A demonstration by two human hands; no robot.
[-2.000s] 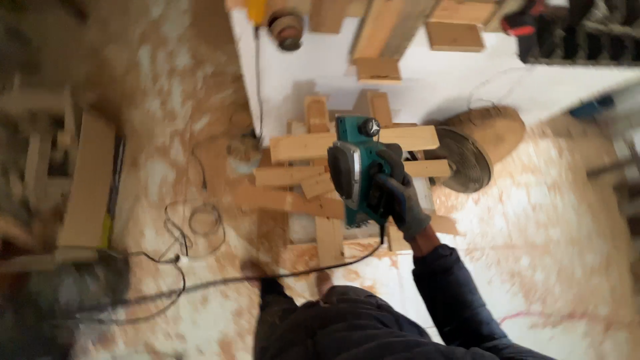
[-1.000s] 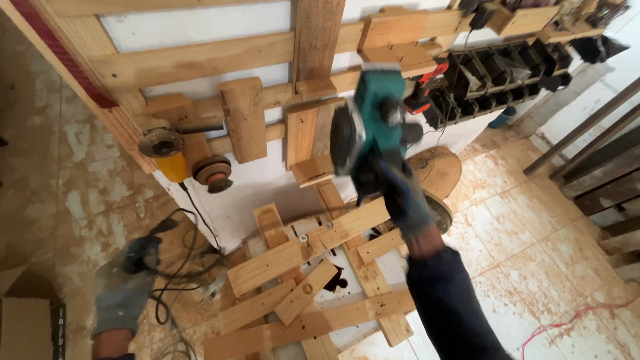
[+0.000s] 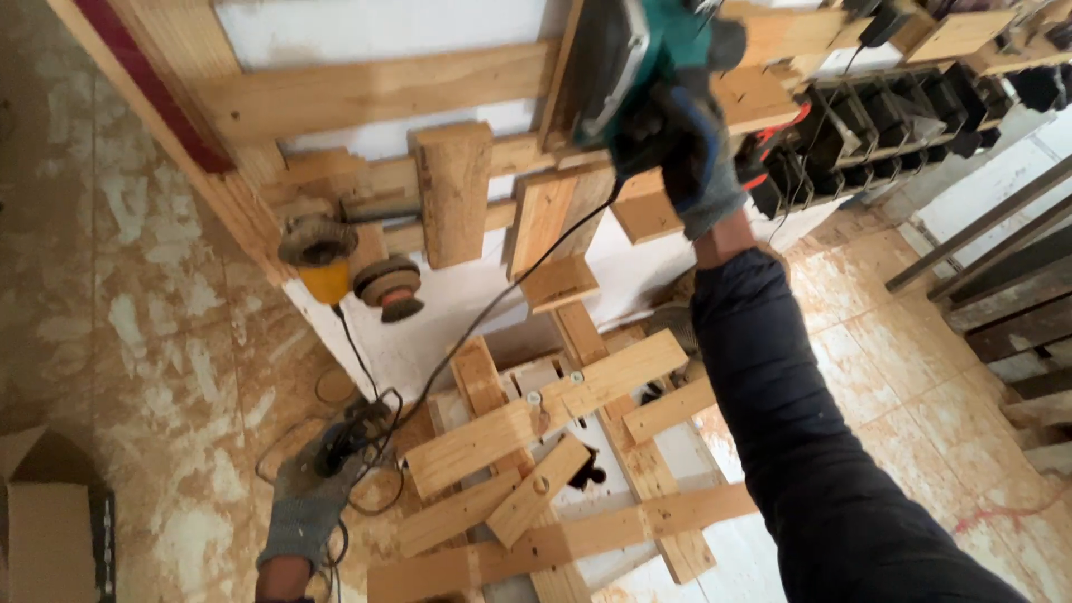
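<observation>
My gloved right hand (image 3: 699, 159) grips a teal electric hand planer (image 3: 653, 67), raised at the top of the view before the wooden wall rack. From the planer a black power cord (image 3: 494, 306) runs down to my gloved left hand (image 3: 327, 477), which is closed on loops of the cord at the lower left. Below and between my hands lie crossed wooden slats (image 3: 548, 410), with a short wood block (image 3: 538, 488) among them. Two round metal fasteners show on the upper slat. The planer's top edge is cut off by the frame.
An angle grinder (image 3: 322, 260) with a yellow body hangs on the rack (image 3: 385, 88), beside a round abrasive attachment (image 3: 389, 289). Black bins (image 3: 888, 117) line the right of the wall. A cardboard box (image 3: 50, 536) stands at the lower left; metal bars (image 3: 980, 218) lean at the right.
The planer has moved from over the slats up to the wall rack in my right hand. My left hand, not seen two seconds ago, is in view with cord. The view has shifted towards the wall.
</observation>
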